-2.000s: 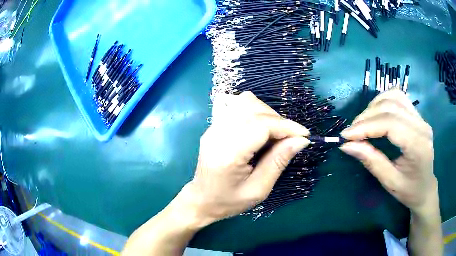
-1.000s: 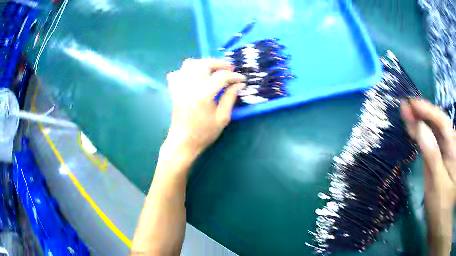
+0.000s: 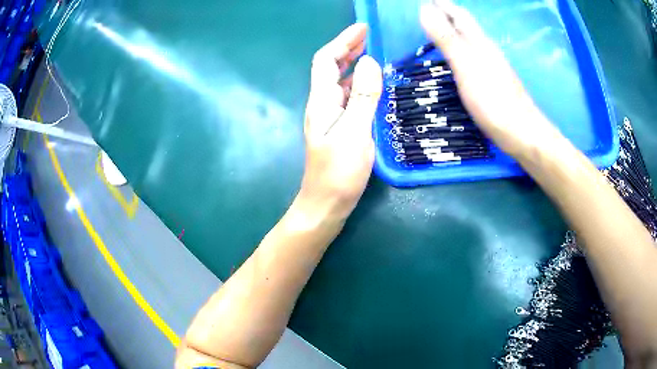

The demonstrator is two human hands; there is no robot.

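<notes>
A blue tray [image 3: 605, 94] stands at the top centre right. A bundle of assembled leads [image 3: 432, 108] with white bands lies side by side in its lower left part, ring terminals towards the left wall. My left hand [image 3: 342, 115] is upright at the tray's left wall, fingers bent and parted, with nothing seen in it. My right hand [image 3: 468, 61] reaches over the tray above the bundle's upper end. It is blurred, and its fingertips are near a dark lead; whether it grips the lead cannot be told.
The combed pile of black wire leads [image 3: 576, 317] lies at the lower right, partly under my right forearm. The green mat [image 3: 403, 288] has a slanting edge at the lower left. Beyond it are grey floor with a yellow line, blue bins [image 3: 50, 267] and a white fan-like object [image 3: 7, 119].
The view has swung left, so the tray and pile sit further right. My right hand has moved from the wire pile to over the tray. My left hand has left the bundle for the tray's left wall.
</notes>
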